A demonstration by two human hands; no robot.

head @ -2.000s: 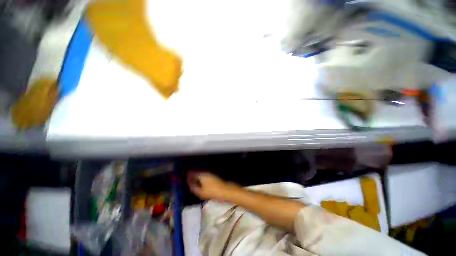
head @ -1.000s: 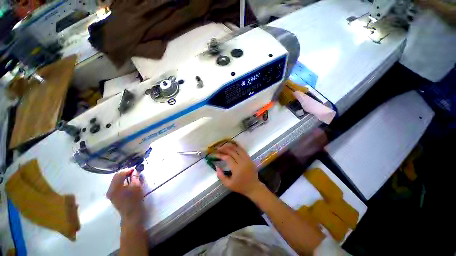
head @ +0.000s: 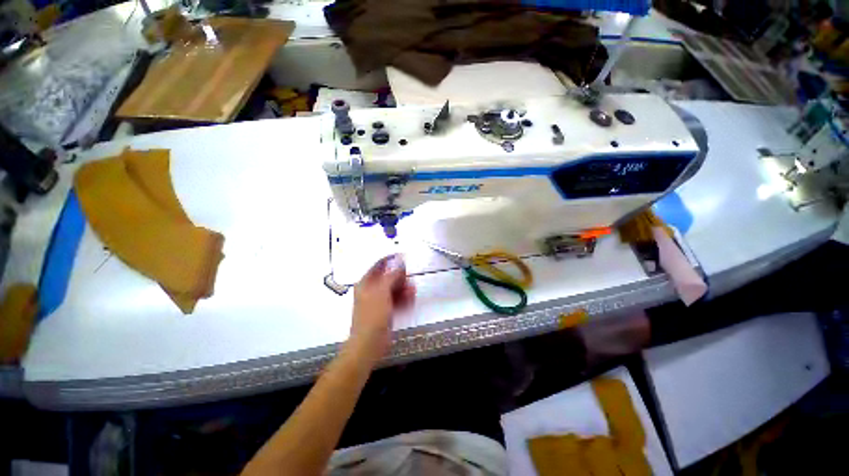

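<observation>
My left hand (head: 380, 296) reaches in from the lower left, just in front of the needle and presser foot area (head: 389, 223). Its fingers are curled together and slightly blurred; whether they pinch a thread or anything small cannot be told. My right hand is not in view. The white JACK sewing machine (head: 456, 209) stands across the table. Scissors (head: 503, 302) with one green and one yellow loop lie right of my left hand, blades pointing left toward the needle area. Mustard cut panels (head: 154, 223) lie stacked at the left of the table.
A small metal part (head: 570, 244) with an orange piece lies right of the scissors. The ruler-marked table edge (head: 447, 333) runs below my hand. Mustard pieces (head: 619, 418) rest on a white board at lower right. Brown fabric (head: 465, 33) is heaped behind the machine.
My right hand has left the scissors and gone out of view. My left hand remains near the needle area. The view has turned and levelled, showing more of the table.
</observation>
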